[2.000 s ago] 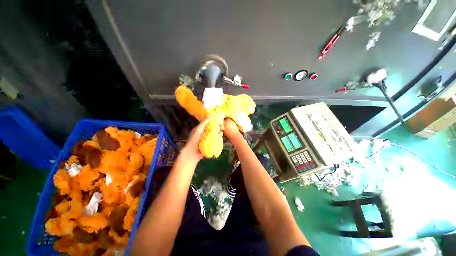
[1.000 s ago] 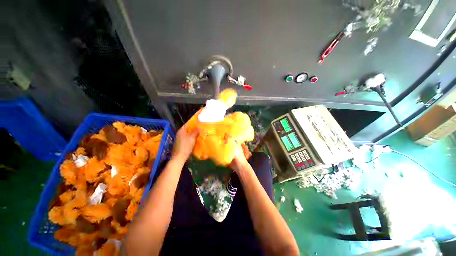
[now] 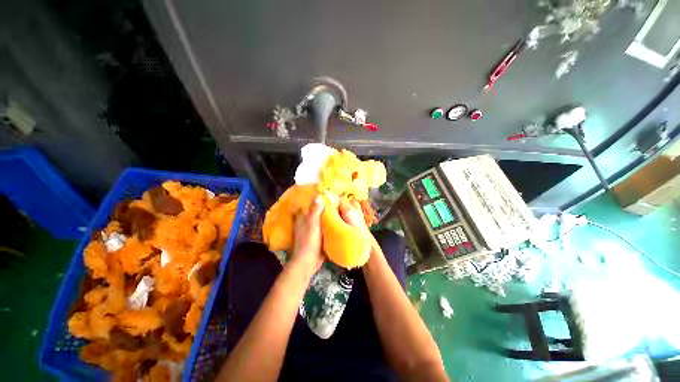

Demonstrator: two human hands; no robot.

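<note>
A stuffed orange plush toy [image 3: 347, 242] is held over the lap, its rounded parts standing out. A white lining flap [image 3: 313, 163] shows at its upper left, at the end of the grey filling nozzle [image 3: 323, 118]. Whether the nozzle tip is inside the toy is hidden. My left hand [image 3: 307, 233] grips the toy from below on the left, its fingers pressed on the fur. My right hand [image 3: 356, 216] grips it on the right, partly hidden by the plush.
A blue crate [image 3: 242, 224] heaped with orange skins [image 3: 160, 276] stands at the left. A weighing scale [image 3: 477, 201] stands right of the knees. A dark stool [image 3: 538, 328] is at lower right. The machine panel [image 3: 253, 52] spans the top, with a red-handled tool [image 3: 505, 66].
The toy has been turned and lowered slightly, its rounded parts now pointing down and right. Both hands have moved closer together on it. The white flap has shifted a little left and up.
</note>
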